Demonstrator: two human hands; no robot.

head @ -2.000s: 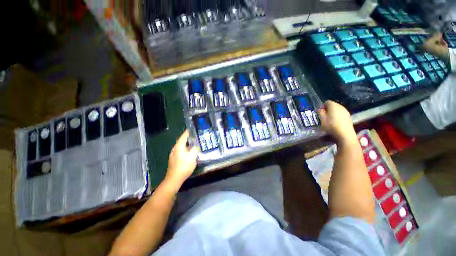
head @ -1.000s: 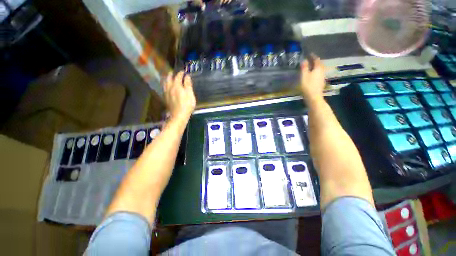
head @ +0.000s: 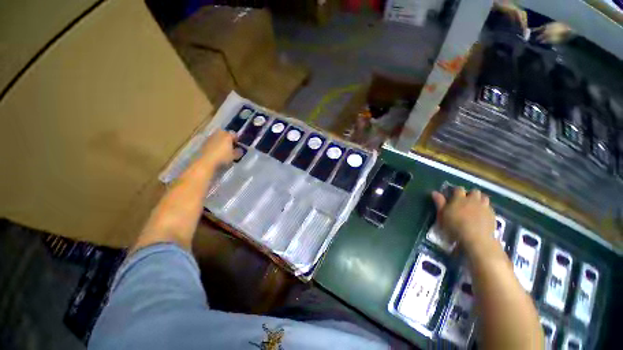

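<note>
The cover tray (head: 273, 198) lies at the left with a row of black back covers (head: 292, 142) along its far side. My left hand (head: 220, 148) is at its left end, over a black cover in the second row; whether its fingers grip it cannot be told. The clear phone tray (head: 394, 305) lies on the green bench at the right, holding phones face down with white backs (head: 421, 289). My right hand (head: 467, 217) is over the phone in its far left slot and covers much of it; its grip cannot be told.
A loose dark phone or cover (head: 384, 194) lies on the green mat (head: 355, 260) between the trays. Stacked phone trays (head: 471, 147) stand behind the bench beside a pale post (head: 447, 75). A large carton (head: 102, 123) stands at left. Another person's hands (head: 550, 31) show at top right.
The tray of face-up phones has left my hands for the stack behind, uncovering the face-down phones. My left hand has moved to the cover tray, my right to the phone tray. The view has turned left.
</note>
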